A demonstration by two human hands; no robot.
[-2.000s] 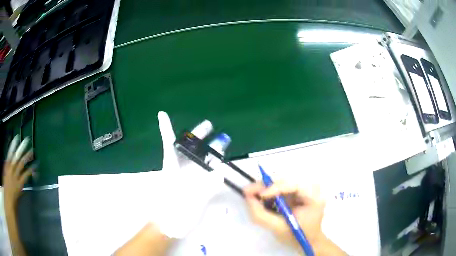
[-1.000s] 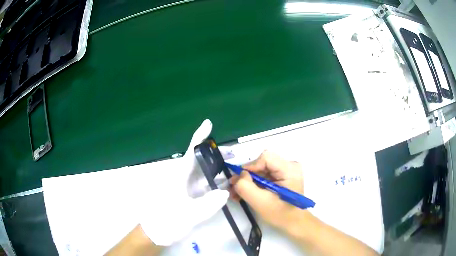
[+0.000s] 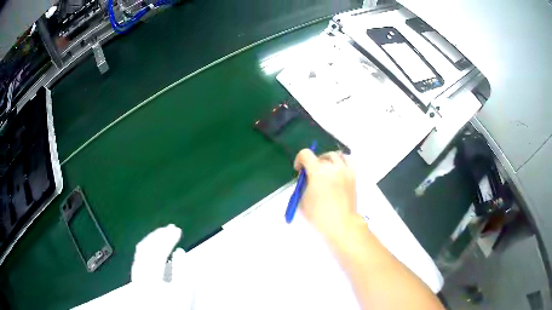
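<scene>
My right hand [image 3: 324, 184] is bare and stretched forward. It holds the blue marker pen [image 3: 295, 195] and the near end of a dark phone middle frame [image 3: 279, 128], blurred, over the green bench beside the stained paper sheet. My left hand [image 3: 156, 254], in a white glove, is at the lower left over the edge of the white paper sheet [image 3: 272, 260], fingers a little apart, with no part seen in it. A greyer loose frame [image 3: 88, 233] lies on the green bench at the left.
The black blister tray [image 3: 27, 172] is at the far left. The stained paper [image 3: 345, 91] lies at the right by the white fixture plate [image 3: 363, 23], which bears two dark frames. Blue cables [image 3: 126, 21] show at the top left.
The dark frame has left my gloved left hand and moved forward and right with my right hand. The pen points more upward. The view has turned right.
</scene>
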